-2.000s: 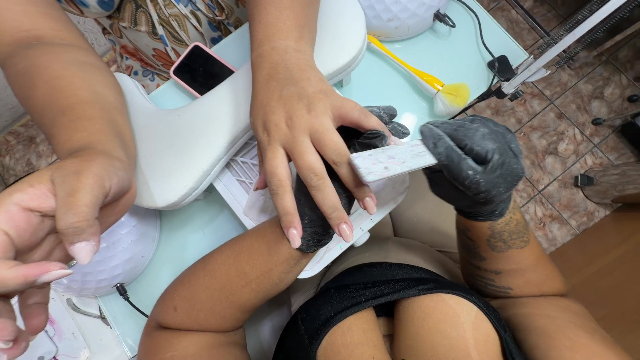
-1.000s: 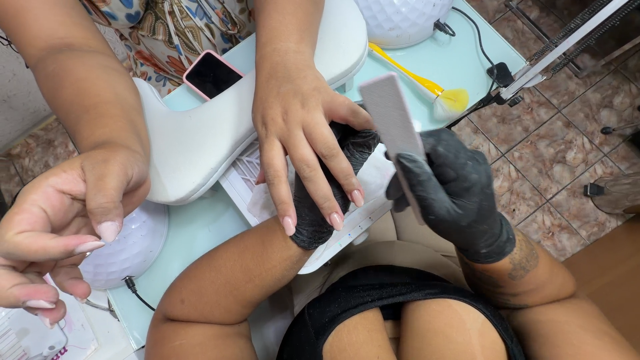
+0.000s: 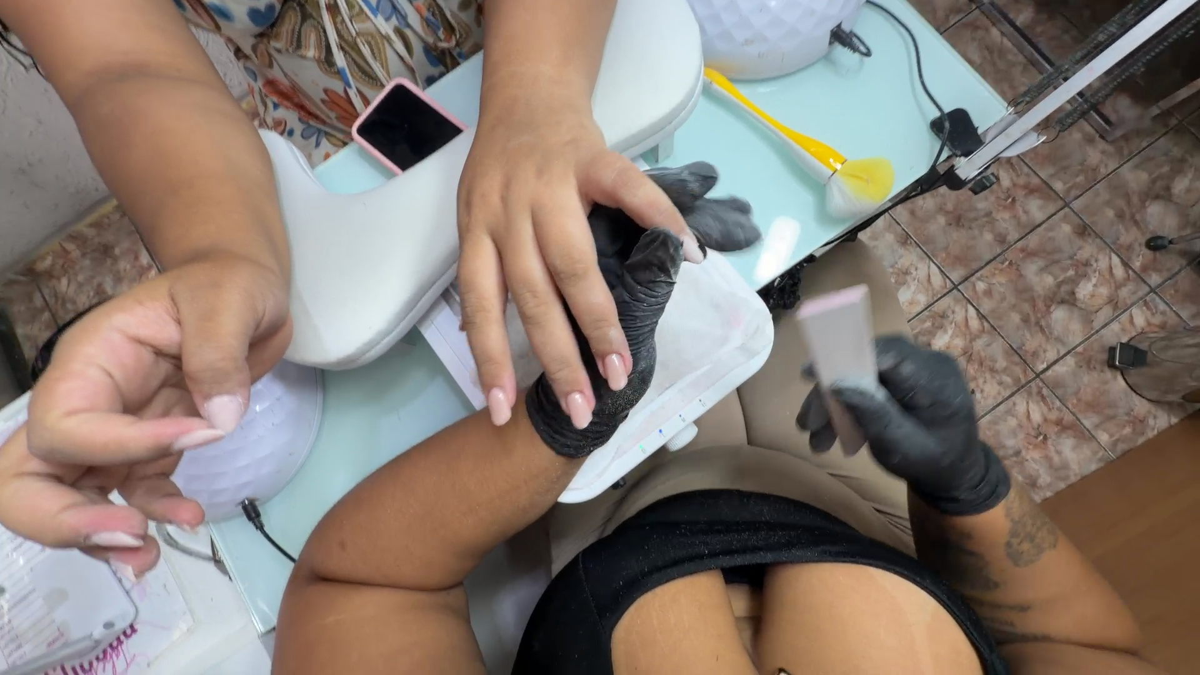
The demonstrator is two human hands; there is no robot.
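Note:
My left hand point(image 3: 637, 291), in a black glove, lies under the other person's hand point(image 3: 544, 244), its thumb raised beside that person's thumb. Whether it grips the hand is partly hidden. In my right hand point(image 3: 905, 408), also black-gloved, a pale nail file point(image 3: 839, 337) with a pinkish edge stands up, apart from the nails. The other person's fingers are spread, with long pale pink nails, over my left glove and wrist. That person's second hand point(image 3: 159, 412) hovers at the left, fingers curled. Beneath my left hand is a white plastic tray point(image 3: 712, 328).
A white padded armrest point(image 3: 375, 253) crosses the glass table point(image 3: 384, 412). A pink-edged phone point(image 3: 408, 127) lies behind it. White domed nail lamps point(image 3: 778, 33) point(image 3: 253, 450) stand on both sides. A yellow-handled brush point(image 3: 797, 141) lies near a metal lamp arm point(image 3: 1059, 94) and a cable.
My right hand with the file has moved away to the right from the other person's fingers, where it was two seconds ago. The file has turned upright. My left hand stays under the other hand.

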